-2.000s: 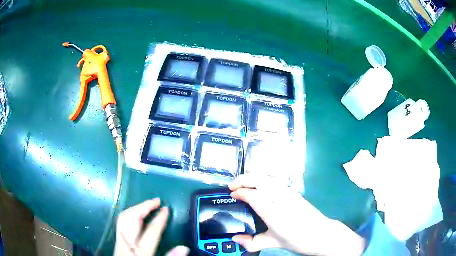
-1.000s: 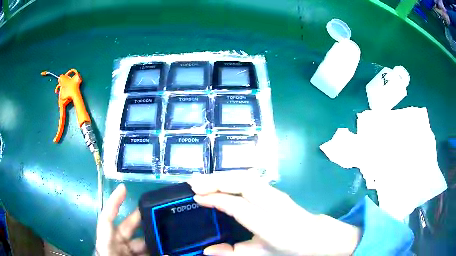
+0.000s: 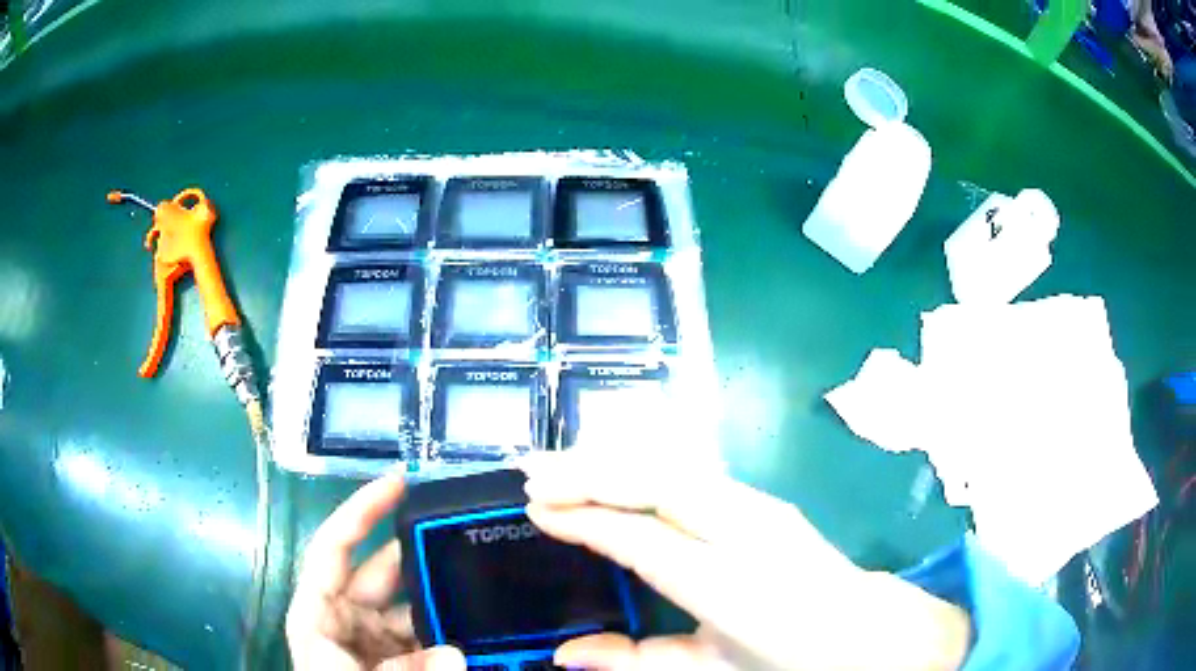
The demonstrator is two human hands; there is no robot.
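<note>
A battery tester, black with a blue-edged face and "TOPDON" above its dark screen, is held tilted at the bottom centre; the picture's edge cuts off its lower part. My left hand grips its left side. My right hand lies over its upper right corner and right side, with fingers at the top edge and near the lower screen edge. Just beyond, a pale tray holds black-framed lens panels in three rows of three. My right hand's glare partly hides the near right panel.
An orange air blow gun lies at left, its pale hose running towards me. At right are an open-capped white bottle, a second marked white bottle and white wipes. A green rail curves along the far right.
The tester was lying in front of me with my left hand off it; now both hands hold it raised. Since a second ago it has shifted slightly right and turned more towards the camera.
</note>
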